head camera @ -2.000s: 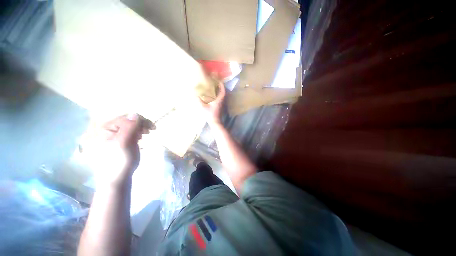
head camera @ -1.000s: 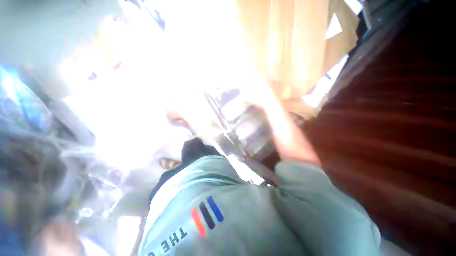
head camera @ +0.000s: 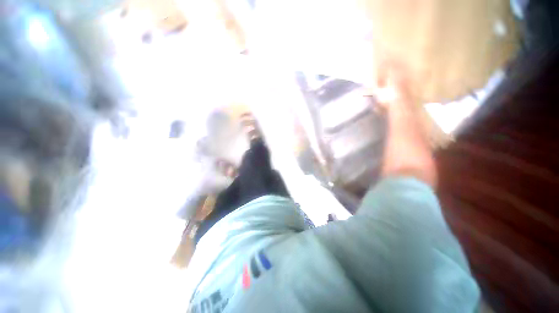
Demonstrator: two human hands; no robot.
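A tan cardboard sheet (head camera: 450,46) lies at the upper right, its left part lost in white glare. My right hand (head camera: 389,92) is at the sheet's lower left edge, with the bare forearm coming up from the right sleeve. Blur and glare hide its fingers, so I cannot tell whether they grip the sheet. My left hand is not in view.
Grey ribbed metal (head camera: 352,116) lies left of my right forearm. A dark red-brown wall (head camera: 509,195) fills the right side. Blurred, bluish, shiny material (head camera: 43,67) is at the left. A small brown piece (head camera: 184,247) is low, beside my dark-clothed leg. Strong glare covers the middle.
The view has shifted, and glare now covers more of the left and middle. My left hand, seen two seconds ago by a bright sheet, is gone. My right hand appears farther right.
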